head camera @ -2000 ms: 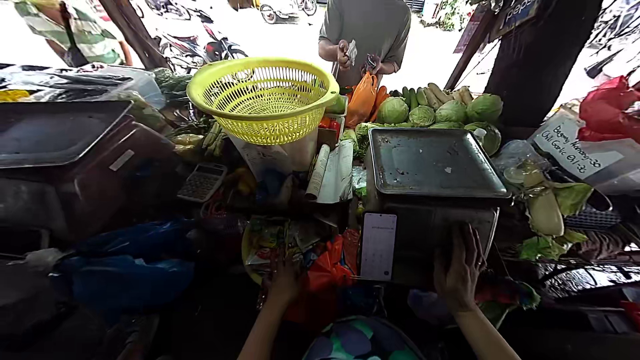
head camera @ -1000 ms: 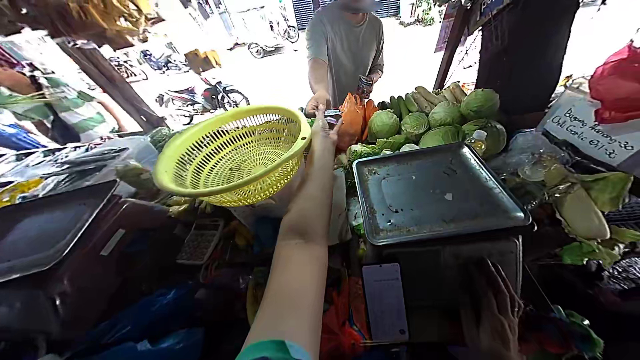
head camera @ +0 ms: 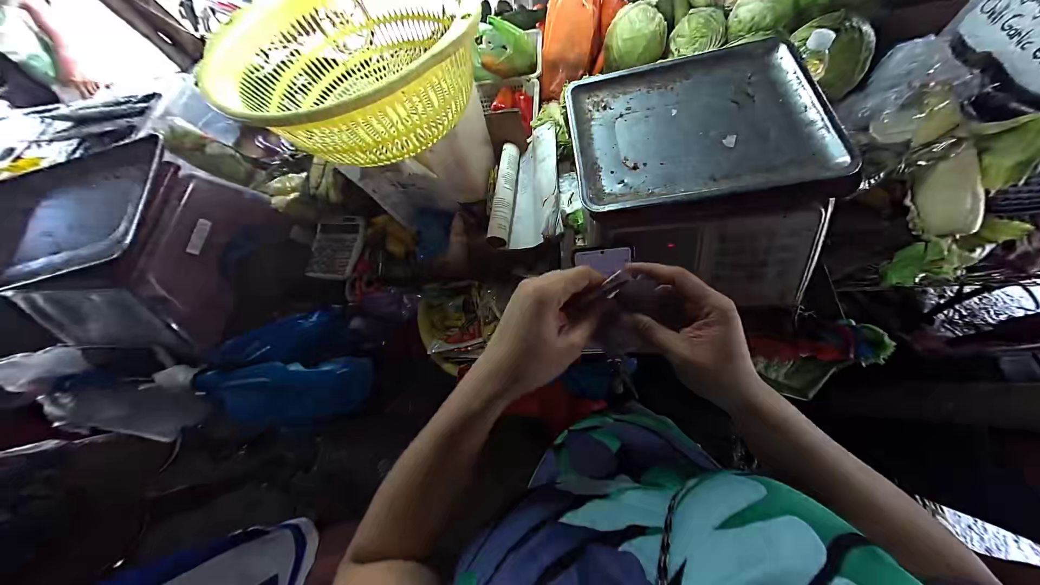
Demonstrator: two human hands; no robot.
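Both my hands meet in front of my chest, below the metal pan of a weighing scale. Between the fingertips of my left hand is a small, thin folded item, blurred, possibly paper money. The fingers of my right hand are curled at the same item's right side; whether they grip it is unclear. Just beyond the fingertips a smartphone leans against the scale, its lower part hidden by my hands. Scraps and stains lie on the pan.
A yellow plastic basket stands at the upper left near a calculator. Cabbages lie behind the pan, with an orange plastic bag beside them. Another scale is at the far left, blue plastic bags below it.
My left hand, reaching out to a person's hand across the stall one second ago, is back near my chest. My right hand has left the scale's side and joined it. The view has tilted down.
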